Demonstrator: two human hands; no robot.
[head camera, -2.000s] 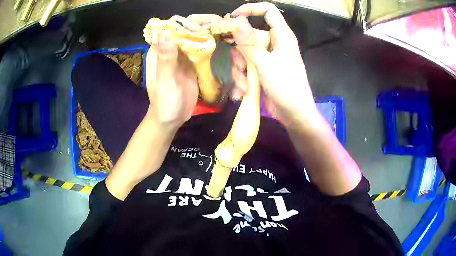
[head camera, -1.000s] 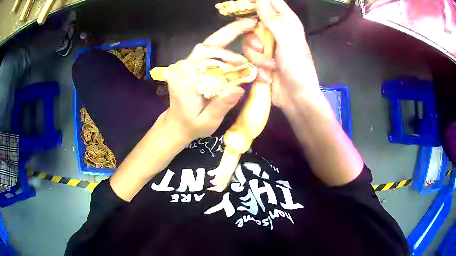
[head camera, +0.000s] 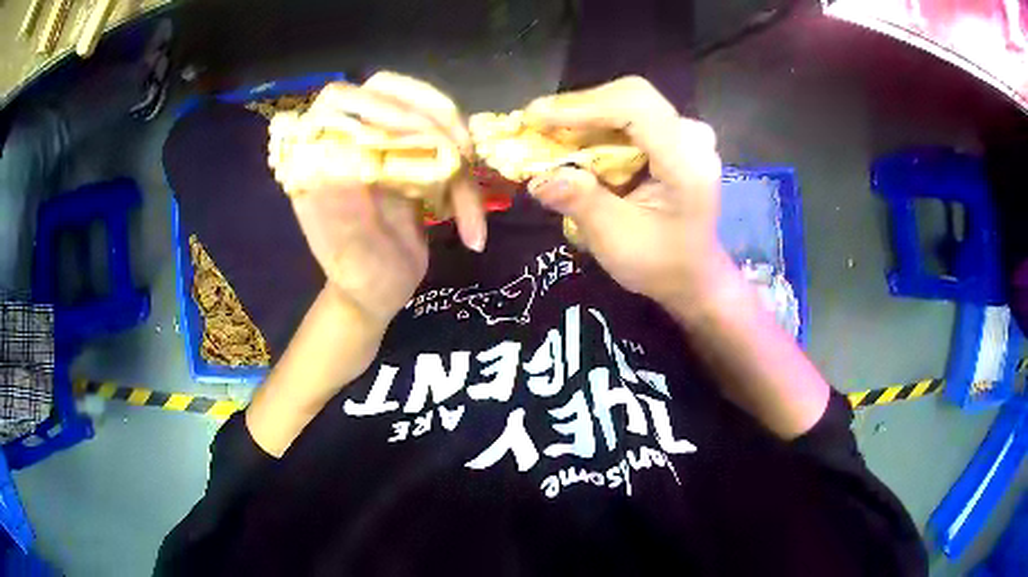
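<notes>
My left hand (head camera: 366, 231) grips a cream-tan foot piece (head camera: 417, 167), with its bumpy end to the left and a hollow-looking face towards me. My right hand (head camera: 665, 209) grips another cream-tan foot piece (head camera: 513, 149) between thumb and fingers, with its bumpy end pointing left. The two pieces are held side by side above my lap, nearly touching. Glare washes out detail. The leg shafts are mostly hidden behind my hands.
A blue bin (head camera: 183, 327) with brown-tan parts stands at left, partly behind my leg. Another blue bin (head camera: 798, 259) with pale contents is at right. Blue stools (head camera: 933, 225) stand on both sides. Long tan pieces (head camera: 96, 25) lie on the bench at top left.
Both hands have moved lower and wider apart from each other. The long shaft and rounded bulge seen hanging below my right hand are now out of sight. The left piece has turned.
</notes>
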